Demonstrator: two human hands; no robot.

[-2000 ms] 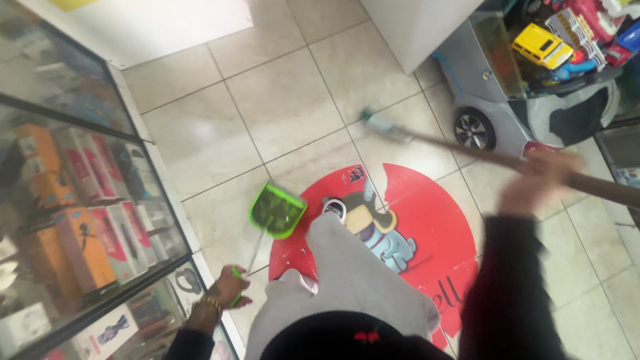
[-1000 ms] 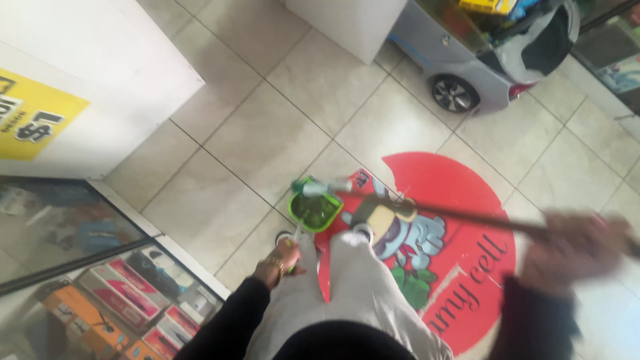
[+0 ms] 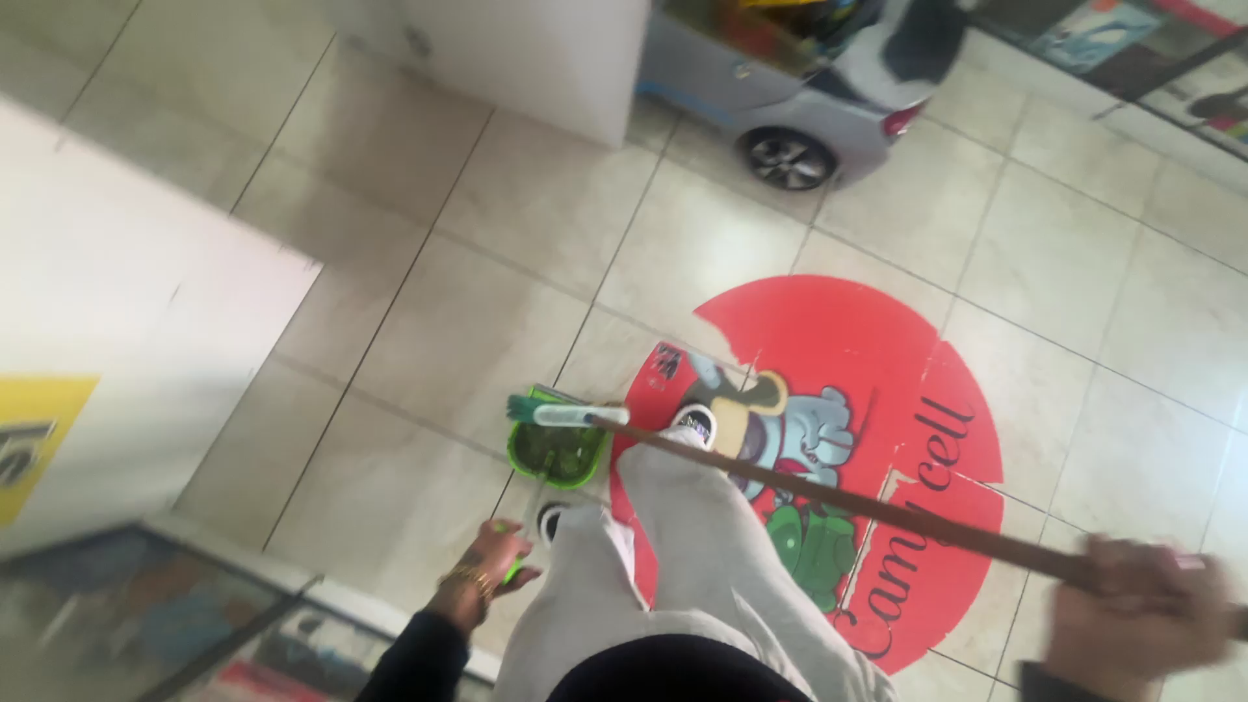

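My left hand [image 3: 497, 564] grips the green handle end of a long-handled dustpan [image 3: 554, 456]. Its green pan lies on the tiles beside my feet, and what is inside is too blurred to tell. At the far right, my blurred right hand [image 3: 1141, 609] is closed around the brown stick of a broom [image 3: 565, 413]. The stick slants across the view in front of my legs. The broom's white head with green bristles overlaps the pan's upper edge; whether they touch I cannot tell.
A torn round red floor sticker [image 3: 877, 341] with cartoon figures lies by my feet. A grey toy car [image 3: 780, 107] stands beside a white cabinet [image 3: 546, 68]. Another white counter [image 3: 127, 292] is at left, above a glass display case [image 3: 185, 604]. More shelving [image 3: 1121, 58] runs along the upper right.
The broom head was apart from the pan two seconds ago, farther to the right, and now overlaps it. Both hands keep their holds. The view has shifted and turned.
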